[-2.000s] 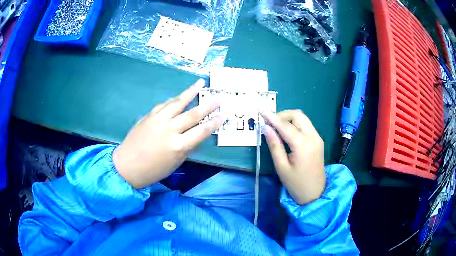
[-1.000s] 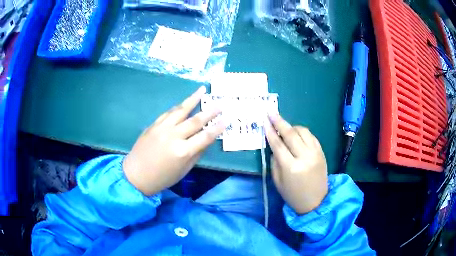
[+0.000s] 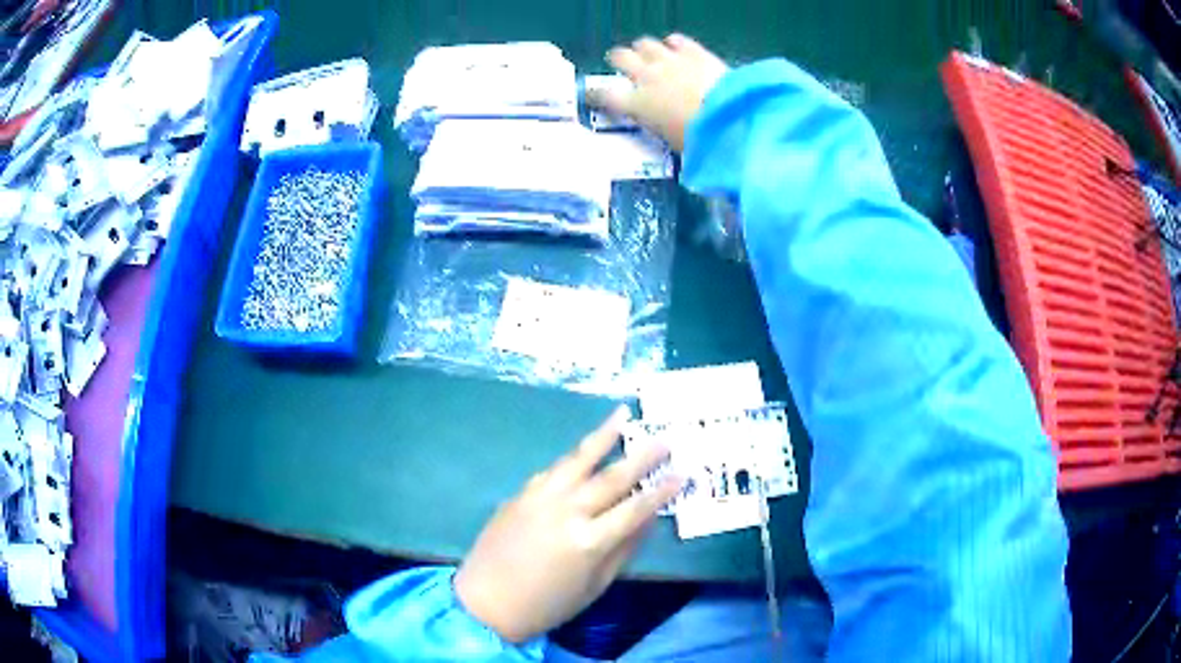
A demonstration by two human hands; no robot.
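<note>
The white housing (image 3: 719,447) lies on the green bench near its front edge, with dark spots in it. A thin pale lead (image 3: 769,557) runs from it towards me. My left hand (image 3: 557,538) has its fingertips on the housing's left side and holds it against the bench. My right hand (image 3: 667,84) is stretched to the far side, its fingers on a white part (image 3: 611,114) beside the stacked white plates (image 3: 512,168). Whether it grips that part cannot be told.
A blue screw bin (image 3: 369,246) stands left of the stacks, with white parts (image 3: 311,110) behind it. A large blue tray (image 3: 156,376) of white parts is at the left. A clear bag (image 3: 453,317) bears a holed plate (image 3: 563,326). A red-orange slotted rack (image 3: 1036,285) is at the right.
My right hand has left the housing and reached to the far side. My left hand stays at the housing. The view has turned left and farther out, showing the large tray and stacks.
</note>
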